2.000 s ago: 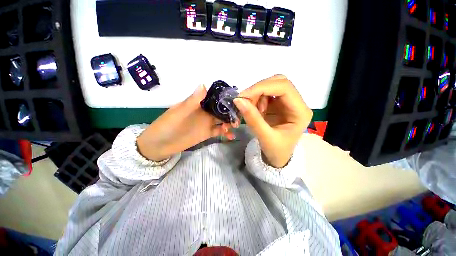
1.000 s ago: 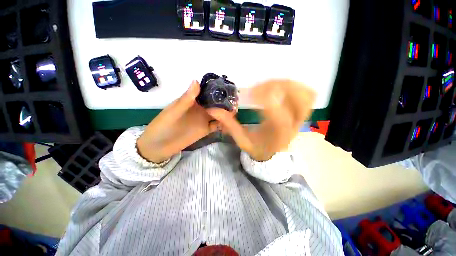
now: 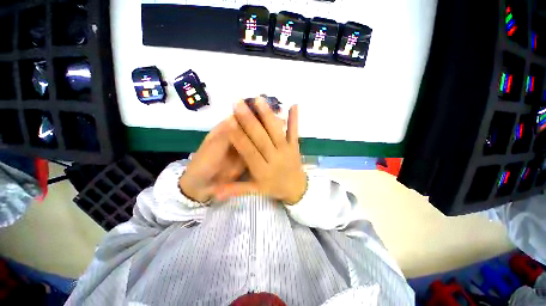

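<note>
My left hand (image 3: 217,156) holds a dark smartwatch unit (image 3: 270,101) above the near edge of the white mat; only the watch's far end shows. My right hand (image 3: 270,152) lies over the watch and my left fingers, fingers spread, and hides most of the watch. Two lit watches (image 3: 149,85) (image 3: 191,90) lie apart on the mat at the left. Several lit watches (image 3: 288,33) stand in a row on the right part of the long black foam strip (image 3: 188,27).
The white mat (image 3: 335,95) lies between the left foam tray (image 3: 102,89), holding dark watches, and the thick right foam tray (image 3: 437,119), whose watches show colour bars. A spare foam tray (image 3: 114,194) is low at left. Other people's sleeves (image 3: 17,194) (image 3: 524,221) show at both sides.
My right hand has moved from beside the watch to over it. The watch back, visible before, is now mostly covered. The view has shifted, so the mat and trays appear further right and lower.
</note>
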